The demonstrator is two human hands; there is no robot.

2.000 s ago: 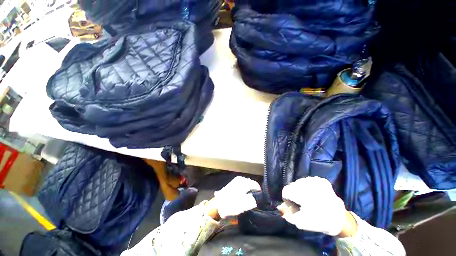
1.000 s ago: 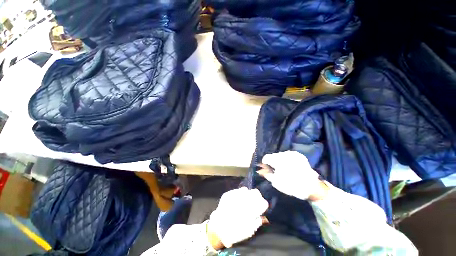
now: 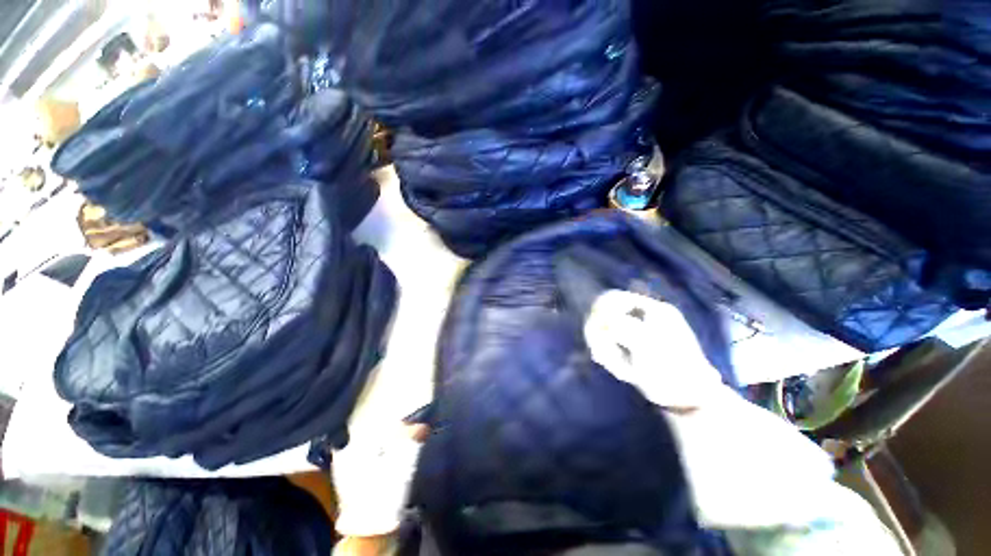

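A dark navy quilted backpack [image 3: 532,402] stands upright in front of me at the table's edge, its quilted panel blurred by motion. My right hand [image 3: 647,348], in a white glove, lies against the upper right of the backpack; its fingers are partly hidden and blurred, so its grip is unclear. My left hand [image 3: 375,472], also white gloved, is low at the backpack's left side, near its edge, blurred, with the fingertips not clear. No tool can be made out in either hand.
Another quilted backpack [image 3: 228,326] lies on the white table [image 3: 408,293] at left. Navy backpacks [image 3: 522,163] are piled behind, with more at right [image 3: 793,239]. A bottle top [image 3: 636,190] shows behind the work. Another bag [image 3: 217,521] is below the table at left.
The backpack in front has turned from its opened, strapped side to a quilted panel. My hands have moved apart, the left to its left side, the right up. The view has shifted.
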